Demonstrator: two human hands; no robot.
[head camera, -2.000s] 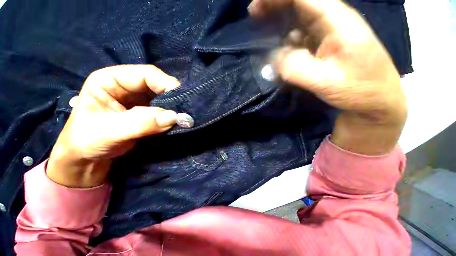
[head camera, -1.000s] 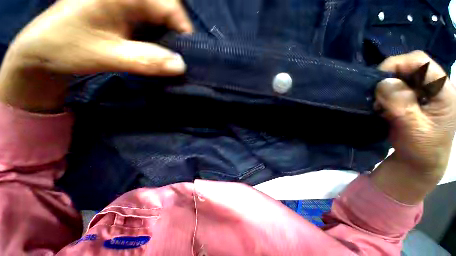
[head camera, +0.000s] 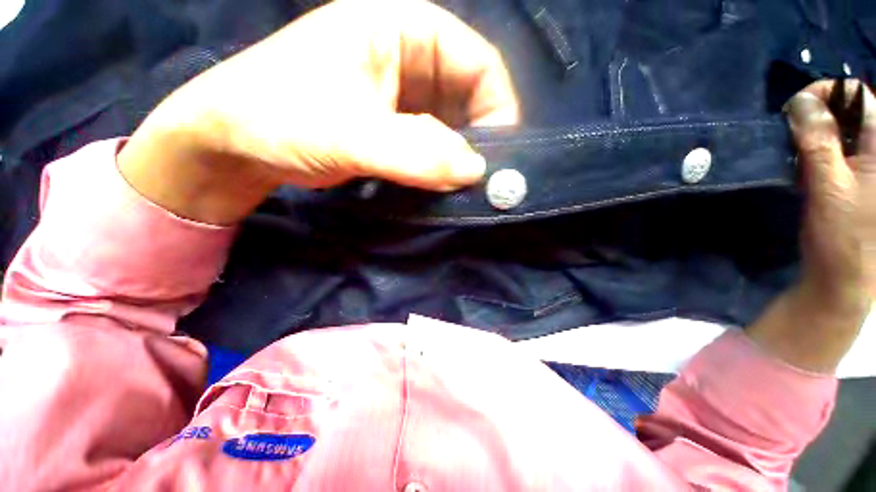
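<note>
The dark denim jacket (head camera: 403, 293) lies spread in front of me. Its button band (head camera: 605, 168) is held up, stretched sideways between my hands. Two silver buttons, one at centre (head camera: 506, 188) and one further right (head camera: 696, 165), show on the band, with light stitching along its edges. My left hand (head camera: 336, 106) pinches the band, thumb beside the centre button. My right hand (head camera: 838, 183), partly cut off by the right edge, grips the band's other end. Dark pointed snips (head camera: 847, 108) stick up from its fingers.
A white table edge (head camera: 634, 344) shows below the jacket. Something blue (head camera: 615, 394) lies beneath it. More buttons (head camera: 806, 56) show on the jacket at the upper right. My pink shirt (head camera: 365, 384) fills the bottom.
Since the oldest frame, my right hand has moved right and gripped the band. Since the middle frame, my left hand has moved right along it, and a second button shows between the hands.
</note>
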